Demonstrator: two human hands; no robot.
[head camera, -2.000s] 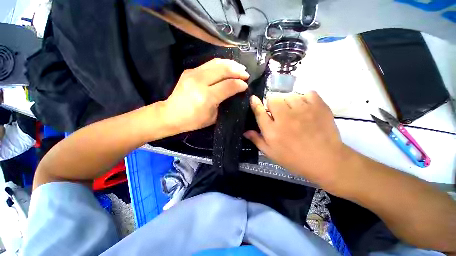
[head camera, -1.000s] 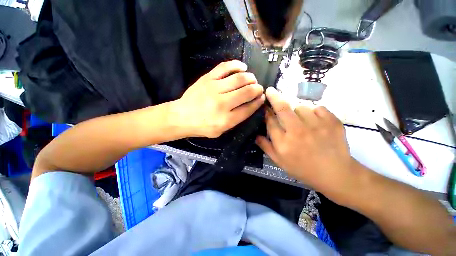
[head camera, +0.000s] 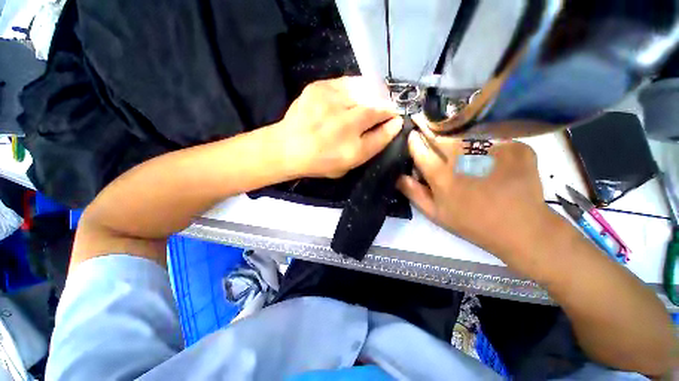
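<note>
A black garment (head camera: 171, 82) lies heaped to the left of the sewing machine head (head camera: 514, 67). A narrow black band (head camera: 362, 216) runs from my fingertips toward the table's front edge, its end over the ruler strip. My left hand (head camera: 339, 130) has its fingertips pinched on the band just in front of the needle area. My right hand (head camera: 476, 178) has its index fingertip on the band from the right, thumb lower at its edge. The machine head hides the needle and partly overlaps my right hand.
Thread snips (head camera: 597, 223) and a black smartphone (head camera: 612, 156) lie on the white table at right. A green handle (head camera: 672, 268) is at the right rim. The ruler strip (head camera: 447, 274) lines the front edge. A blue crate (head camera: 197, 286) with grey cloth stands below.
The view has shifted and the machine head looms larger over the hands. The band's free end has swung left and lies over the table edge. Both hands remain at the band, closer to the needle area.
</note>
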